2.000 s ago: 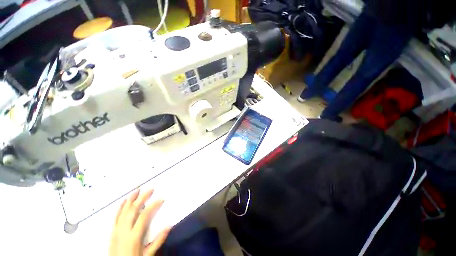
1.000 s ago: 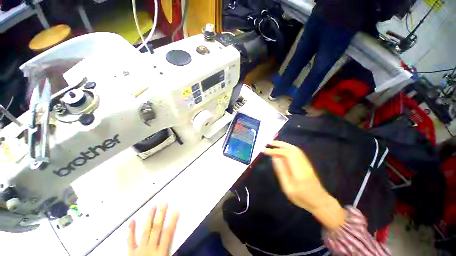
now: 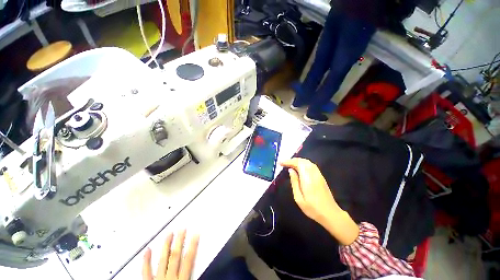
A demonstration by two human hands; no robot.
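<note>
A smartphone (image 3: pixel 263 153) with a lit screen lies on the right end of the white sewing table (image 3: pixel 192 219). My right hand (image 3: pixel 313 191) is beside its lower right edge, over the dark garment bundle, fingers extended and holding nothing. My left hand (image 3: pixel 172 258) is at the bottom edge of the picture, partly cut off, fingers apart on or just over the table, with nothing in it. The white brother sewing machine (image 3: pixel 164 117) stands behind the table's front part; neither hand touches it.
The black garment bundle (image 3: pixel 351 191) with white lines is heaped right of the table. Metal snips (image 3: pixel 45 153) rest on the machine head. A person in blue trousers (image 3: pixel 334 60) stands at the back. Red crates or bins (image 3: pixel 373 101) are on the floor. A round stool (image 3: pixel 49 55) is at back left.
My right hand came into view from the right and is now close to the phone. The phone's screen picture has changed. The camera view has shifted. My left hand stays low near the table's front.
</note>
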